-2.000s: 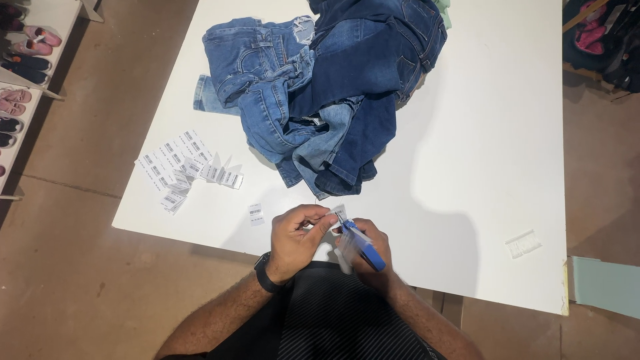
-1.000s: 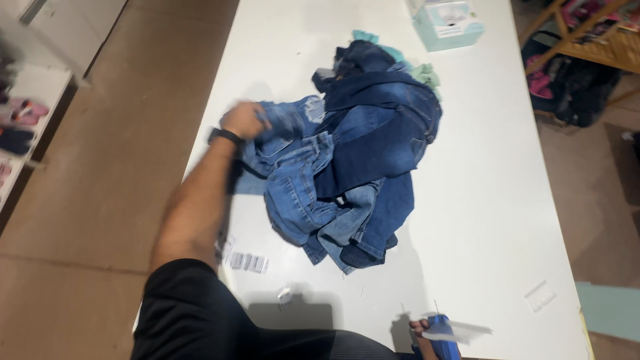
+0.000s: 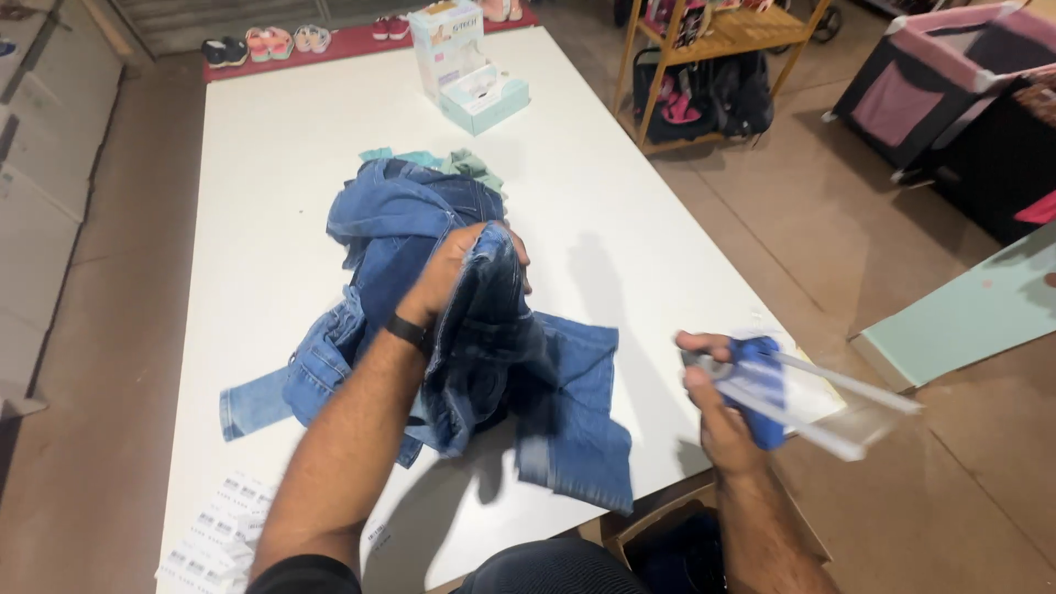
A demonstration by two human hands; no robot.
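Observation:
My left hand [image 3: 487,247] grips the waistband of a pair of blue denim jeans [image 3: 569,396], lifted in front of a heap of denim clothes [image 3: 396,206] on the white table [image 3: 272,140]. The raised jeans hide part of that hand. Off the table's right edge, my right hand [image 3: 718,396] is closed on a blue tagging gun [image 3: 763,392] with clear plastic fastener strips trailing from it, blurred. Sheets of printed barcode labels [image 3: 219,528] lie at the table's near left corner. A single label [image 3: 378,535] rests nearer the middle of the front edge.
Two boxes [image 3: 483,99] stand toward the table's far end, by a red ledge with small shoes [image 3: 268,43]. Under the near edge is an open cardboard box [image 3: 660,528] with dark contents. A wooden shelf [image 3: 718,49], a playpen [image 3: 899,99] and a pale green board [image 3: 965,305] are on the right.
Two seconds ago both hands were together at the tagging gun. My left hand has since reached the denim heap and now holds up jeans; my right hand keeps the tagging gun. The view has shifted.

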